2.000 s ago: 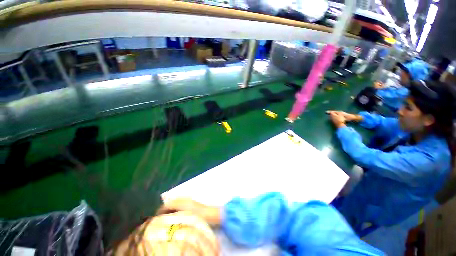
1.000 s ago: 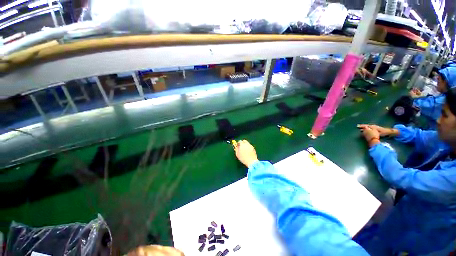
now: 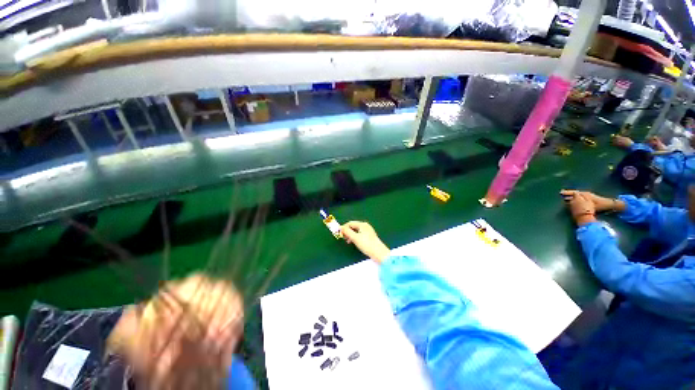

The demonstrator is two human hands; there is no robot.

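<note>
My right hand (image 3: 367,239) reaches over the green belt past the white board's far edge. Its fingertips hold one end of a yellow unit (image 3: 333,226), whose silver-white end points away from me. My left hand (image 3: 183,331) is a blurred shape at the lower left, beside the black parts bag (image 3: 68,364); its fingers and any contents cannot be made out. A loose pile of small black parts (image 3: 321,339) lies on the near left of the white board (image 3: 457,305). Another yellow unit (image 3: 485,235) lies at the board's far corner.
A yellow unit (image 3: 438,193) lies on the green belt (image 3: 389,190) beyond the board. A pink-wrapped post (image 3: 530,145) stands behind the far corner. A raised shelf (image 3: 305,65) crosses above. Another person's hands (image 3: 587,204) rest at the right. Blurred dark strands cross the left view.
My right hand came from near my left hand out to a yellow unit on the belt, and now draws it nearer and leftward. My left hand has risen into view at lower left.
</note>
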